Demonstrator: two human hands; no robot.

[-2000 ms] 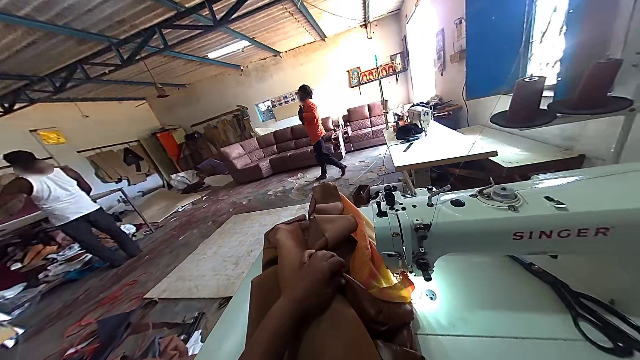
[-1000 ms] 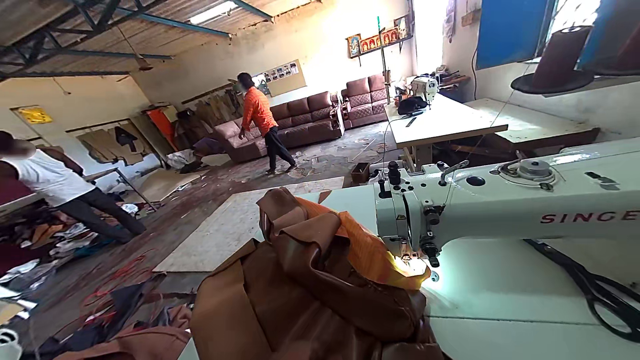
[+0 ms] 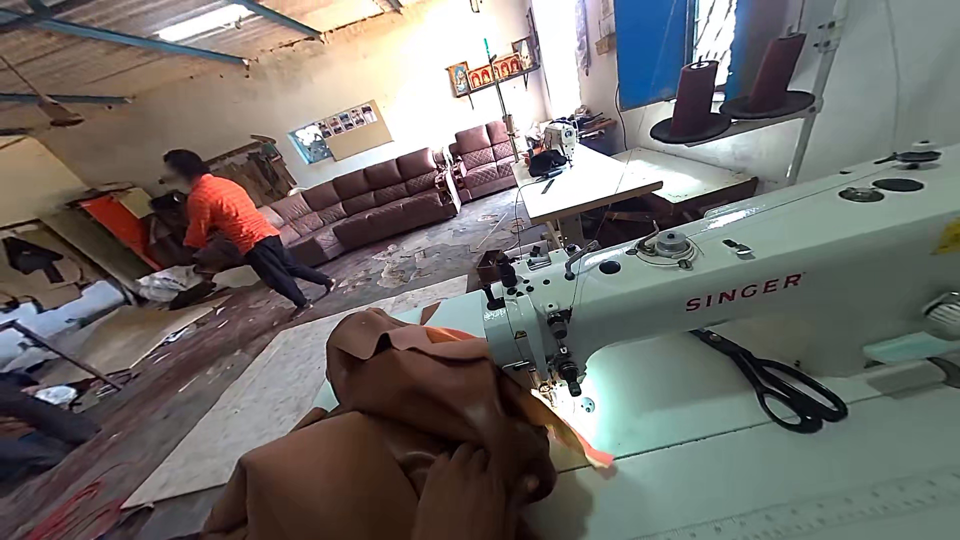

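Note:
At the bottom centre my left hand (image 3: pixel 461 491) grips a bunched piece of brown leather or leather-like material (image 3: pixel 420 382), its fingers partly sunk in the folds. My right hand cannot be made out. The material lies piled at the left of the Singer sewing machine (image 3: pixel 742 300), beside its needle area. An orange and yellow strip of fabric (image 3: pixel 574 442) runs out from beneath the material, past the lit presser foot. Black-handled scissors (image 3: pixel 787 390) lie on the machine bed, right of the needle.
Two maroon thread cones (image 3: pixel 696 101) stand on a rack at the upper right. A clear ruler (image 3: pixel 840 510) lies at the lower right edge. Beyond are another sewing table (image 3: pixel 585 191), brown sofas (image 3: pixel 375 195) and a person in an orange shirt (image 3: pixel 229 214), bent over.
One second ago no hand showed on the brown material; now my left hand grips it. The material is bunched higher beside the machine. The person in orange has moved left and bent down.

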